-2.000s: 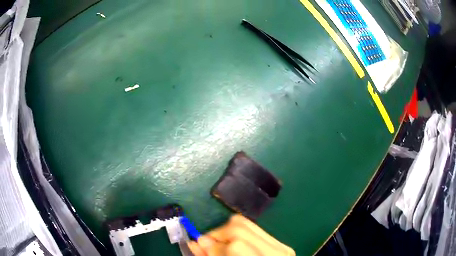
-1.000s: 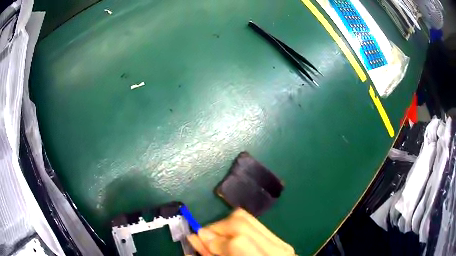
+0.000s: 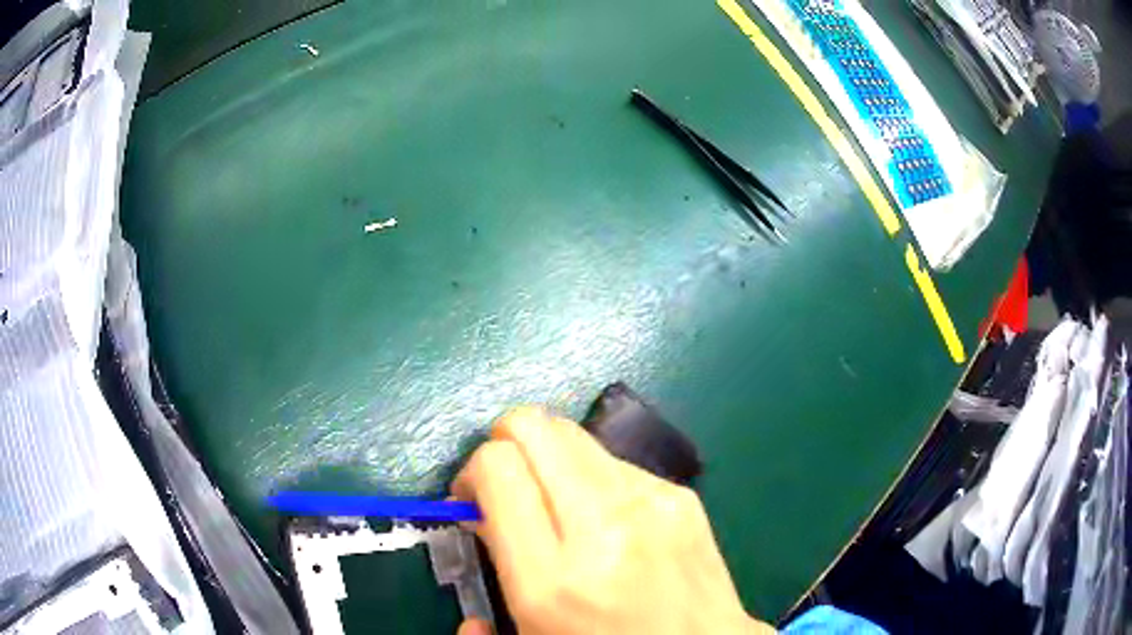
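Note:
My right hand (image 3: 583, 533), bare, with a blue cuff at the wrist, holds a blue plastic stick (image 3: 372, 506). The stick lies nearly level along the top edge of a phone middle frame (image 3: 459, 558), silvery-white with a black rim and a large cut-out. The lower part of the frame is cut off by the picture's bottom edge. A dark pad (image 3: 646, 434) lies on the mat behind my right hand and is partly hidden by it. My left hand cannot be made out; a bit of skin shows at the bottom edge near the frame, and I cannot tell whose finger it is.
Black tweezers (image 3: 714, 161) lie open on the green mat (image 3: 521, 273). A small pale scrap (image 3: 381, 226) lies left of them. A blue sheet of small parts (image 3: 884, 112) and yellow tape (image 3: 819, 106) are at the upper right. Wrapped trays (image 3: 56, 248) stand left; white-and-black wrapped material (image 3: 1037, 459) is right.
My right hand has moved up and now covers part of the pad. The stick has turned from steeply slanted to nearly level across the frame's top edge. The whole view has shifted slightly.

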